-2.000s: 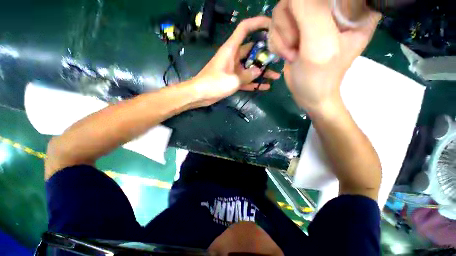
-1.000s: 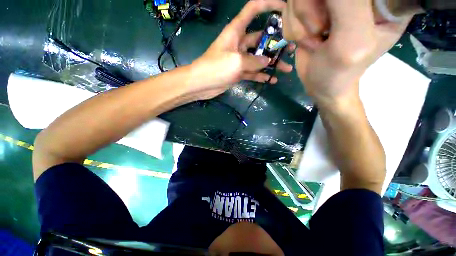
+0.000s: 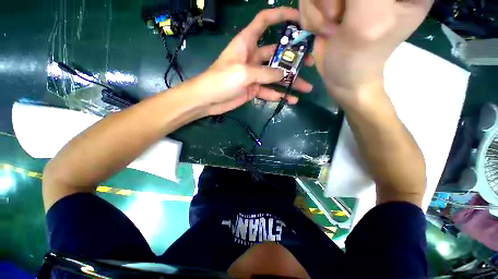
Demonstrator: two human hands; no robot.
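Observation:
My left hand holds a small circuit board between thumb and fingers, its parts facing up: a yellow block, white round parts and a blue spot. A thin black cord hangs from the board's near end to the bench. My right hand is closed above the board, cut off by the top edge. A pale-blue nozzle sticks out below its fingers and reaches the board's far end. The dispenser body behind the nozzle is hidden.
Adapters with cords lie at the bench's far left. Clear film and a black cord bundle lie left. White sheets lie under my left forearm and right forearm. A fan stands right.
The board has turned to show more of its face, and the nozzle has moved to its far end. The adapters and cords sit further left in view.

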